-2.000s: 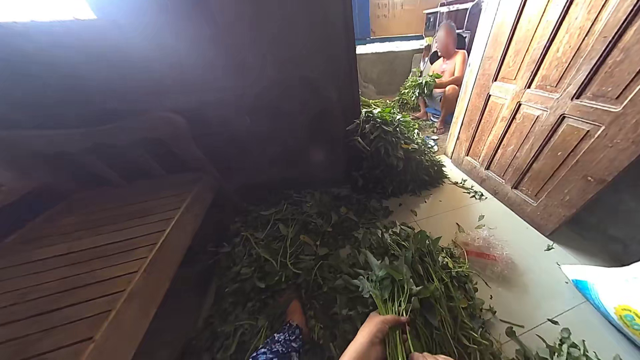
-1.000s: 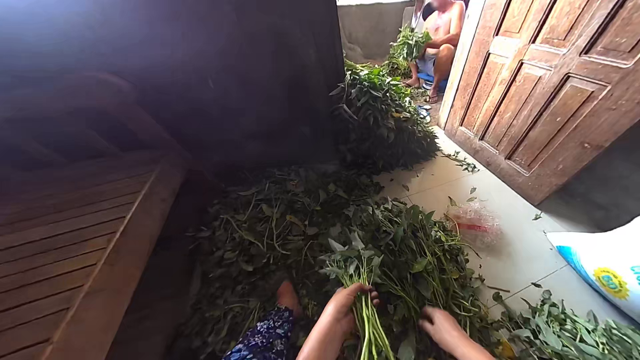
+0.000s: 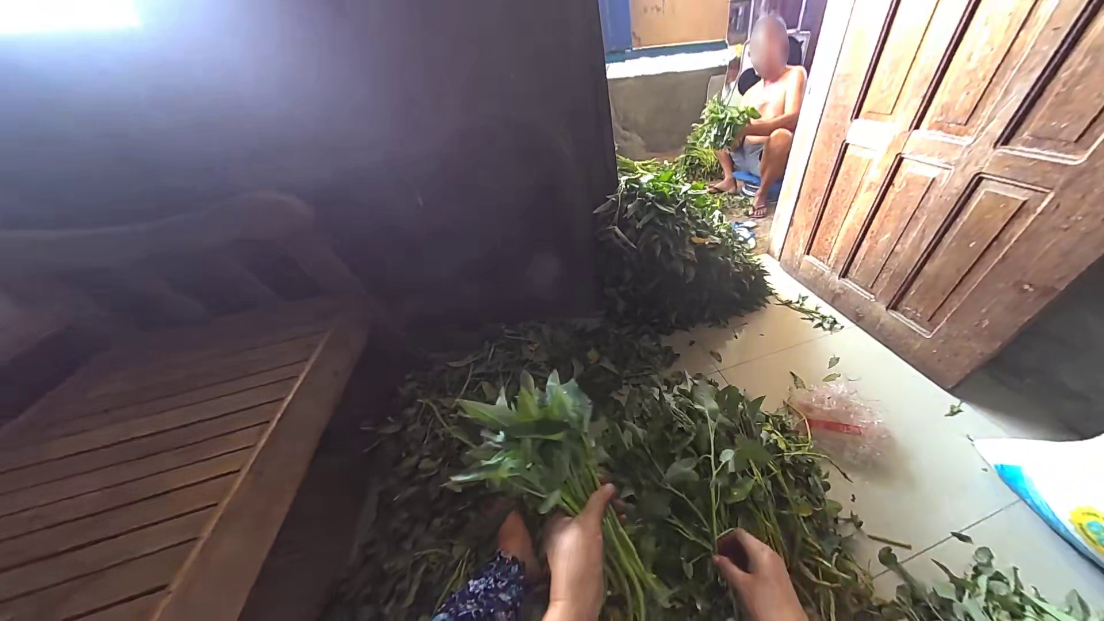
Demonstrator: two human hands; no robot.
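My left hand (image 3: pixel 580 543) is closed around a bunch of leafy green stems (image 3: pixel 543 440), its leaves pointing up and away and the stem ends trailing toward me. To its right, my right hand (image 3: pixel 759 573) pinches a leafy stem (image 3: pixel 714 466) between thumb and fingers, over a heap of cut greens (image 3: pixel 776 492) on the floor. Darker loose greens (image 3: pixel 414 492) spread to the left, around my bare foot (image 3: pixel 516 539).
A slatted wooden bench (image 3: pixel 164 448) stands at left. Beyond the greens rises a taller pile (image 3: pixel 681 250) by the doorway. A wooden door (image 3: pixel 940 172), plastic wrap (image 3: pixel 841 423) and a white-and-blue sack (image 3: pixel 1052 483) lie rightward. Outside, a seated person (image 3: pixel 772 112) holds greens.
My right hand, apart from any clear stem a second ago, now pinches one. The bunch stays in my left hand. Two seconds ago both hands were close together at the stems.
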